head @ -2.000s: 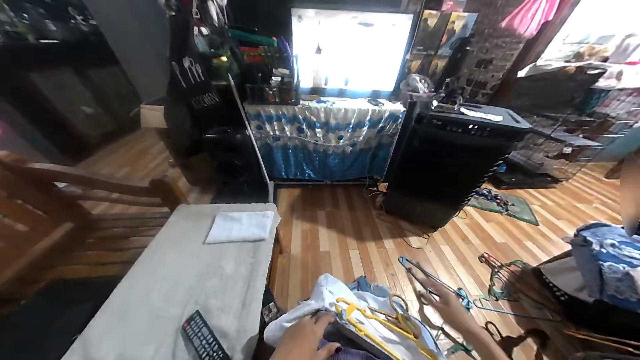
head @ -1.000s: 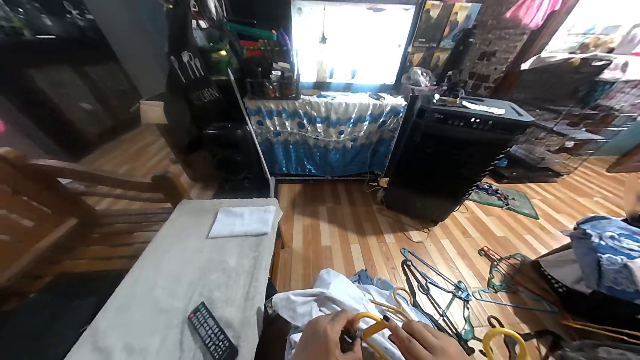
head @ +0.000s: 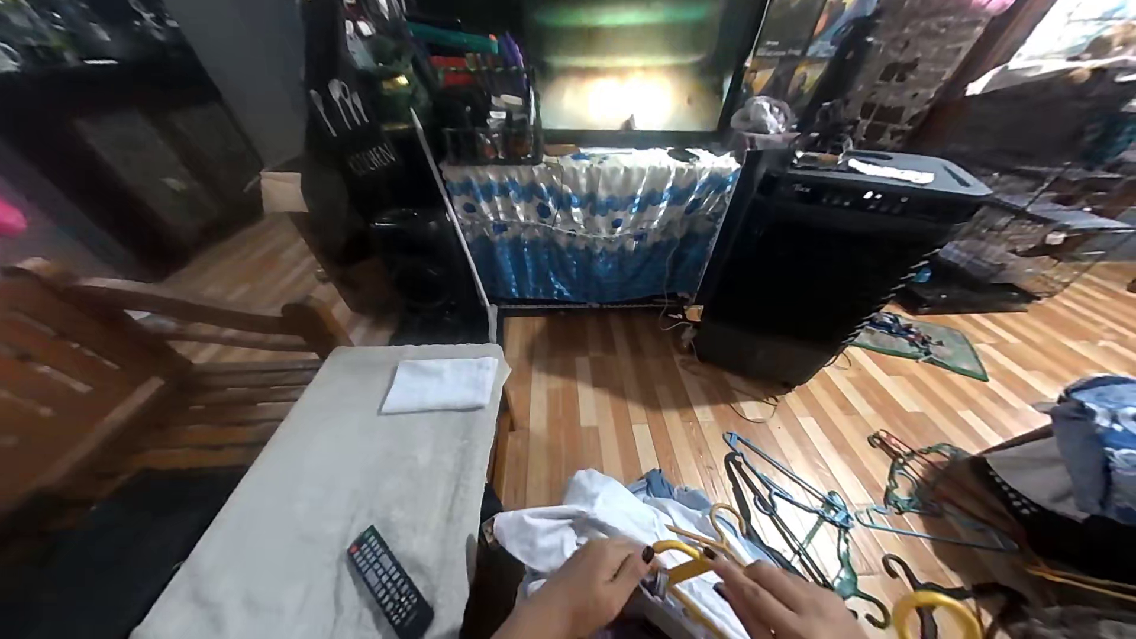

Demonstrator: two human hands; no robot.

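Note:
Low in the view, my left hand (head: 596, 581) rests at the white garment (head: 612, 515), its fingertips at the hook of a yellow plastic hanger (head: 679, 552). My right hand (head: 772, 596) is on the other side of that hanger, thumb and fingers bent over its neck. The garment lies in a loose heap under both hands, with a blue-grey cloth (head: 661, 486) behind it. A second yellowish hanger hook (head: 729, 515) sticks up just beyond my right hand. The lower part of the held hanger is hidden.
Several hangers (head: 834, 510) lie on the wooden floor at right, near a pile of clothes (head: 1087, 453). A cloth-covered table (head: 355, 470) at left bears a remote control (head: 389, 581) and a folded white cloth (head: 441, 384). A black air cooler (head: 799, 257) stands ahead beside a curtained stand (head: 595, 231).
Two seconds ago my right hand was farther right, over the floor hangers; it has come in beside my left hand at the yellow hanger. The television picture has changed.

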